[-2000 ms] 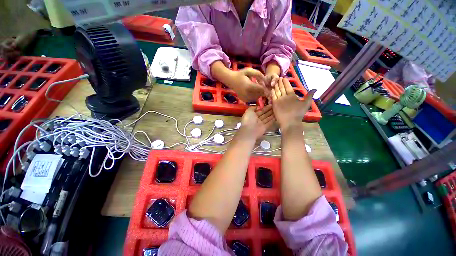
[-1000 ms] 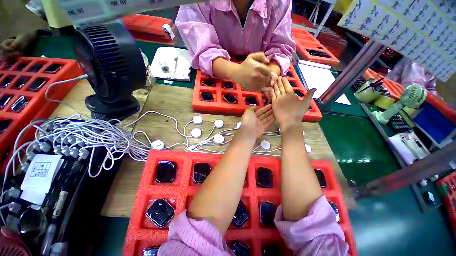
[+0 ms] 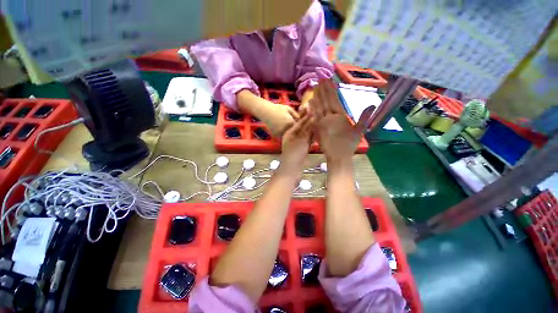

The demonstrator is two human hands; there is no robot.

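My left hand (image 3: 298, 137) and my right hand (image 3: 336, 125) are stretched forward over the brown board, palms showing and fingers extended, side by side. I see nothing held in them. Their fingertips are close to the hands (image 3: 284, 117) of a person in a pink striped shirt opposite; whether they touch is unclear. Under my forearms lies a red foam tray (image 3: 205, 211) with black square watch bodies (image 3: 182, 230) in its pockets; my arms and sleeves hide part of it.
White charging pucks (image 3: 248, 164) lie beyond the tray. Another red tray (image 3: 245, 143) is before the other person. A black fan (image 3: 113, 116) and heaped white cables (image 3: 92, 189) are at left. Label sheets (image 3: 440, 43) hang above; a metal post (image 3: 391, 107) and green mini fan (image 3: 471, 116) are at right.
The view has shifted, with the hanging sheets now lower and larger. My hands have tilted closer together, the right fingers more upright. The other person's hands have come down next to my fingertips.
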